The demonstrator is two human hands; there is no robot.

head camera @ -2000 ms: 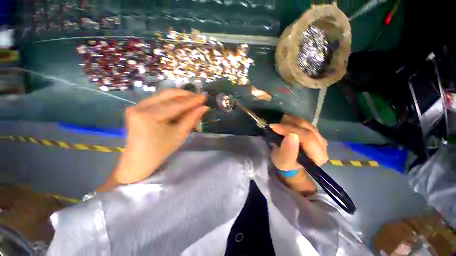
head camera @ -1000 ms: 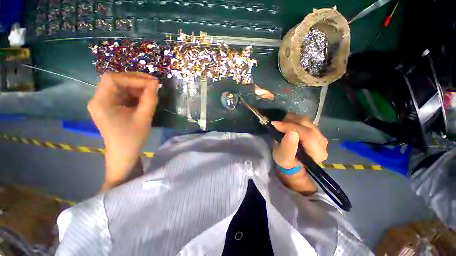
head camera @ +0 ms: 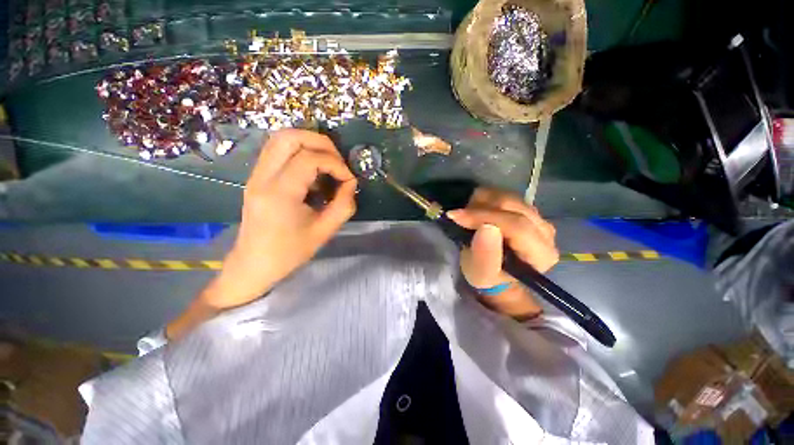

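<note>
My right hand (head camera: 505,243) holds the black handle of the soldering iron (head camera: 557,300) like a pen. The iron's thin metal tip points up-left at a small round silvery fixture (head camera: 365,162) on the green bench. My left hand (head camera: 296,209) is just left of the fixture, thumb and fingertips together; whether a small part is between them cannot be made out. A thin pale solder wire (head camera: 131,158) runs from the left edge to my left hand. A dark red and silver pile (head camera: 161,109) lies beside a gold and white-silver pile (head camera: 318,91), beyond my left hand.
A tan-rimmed pot (head camera: 470,74) with silvery filling stands beyond the iron. A small orange-tan lump (head camera: 430,142) lies between fixture and pot. A clear blister tray (head camera: 191,26) is at the far left. A black frame with a wire guard (head camera: 740,130) stands at right.
My left hand moved left from the fixture to the red pile, then came back right beside the fixture. My right hand still holds the iron near the fixture. The whole view has shifted slightly.
</note>
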